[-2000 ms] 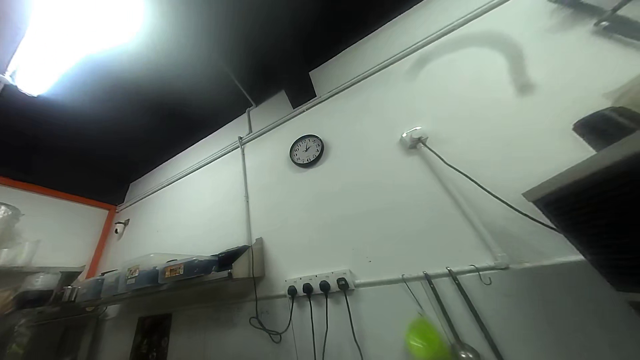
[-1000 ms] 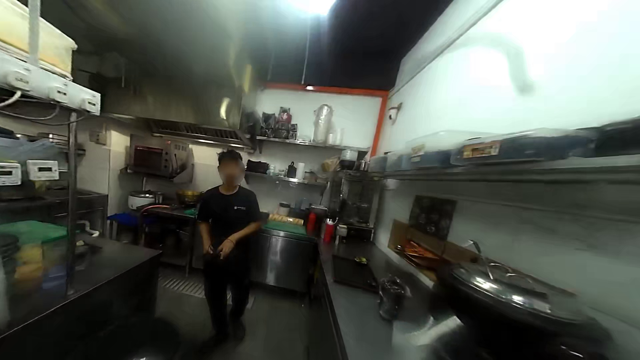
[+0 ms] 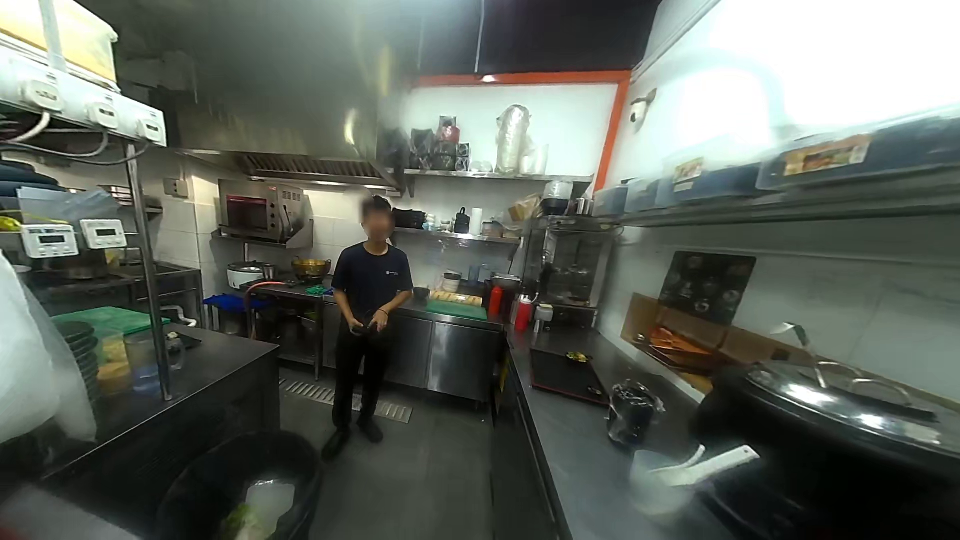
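Neither of my hands shows in the head view. Nearest on the right stands a large black pot (image 3: pixel 795 465) with a shiny metal lid (image 3: pixel 847 405). Beside it, a translucent container (image 3: pixel 660 487) holds white-handled utensils. Farther along the steel counter (image 3: pixel 577 457) are a plastic-wrapped dark item (image 3: pixel 632 412) and a black tray (image 3: pixel 568 373) with a small bit of food on it. Low on the left, a black bin (image 3: pixel 240 480) contains a pale container and some green scraps.
A person (image 3: pixel 371 315) in dark clothes stands in the aisle, hands together at the waist. A steel table (image 3: pixel 202 367) with a green board lines the left. Beyond are a green cutting board (image 3: pixel 457 309), red bottles (image 3: pixel 496 300) and an oven (image 3: pixel 262 212). A shelf (image 3: pixel 787 202) of lidded boxes runs along the right wall.
The view has swung down and left from the wall clock to the kitchen aisle. The person stands in the aisle in both later frames.
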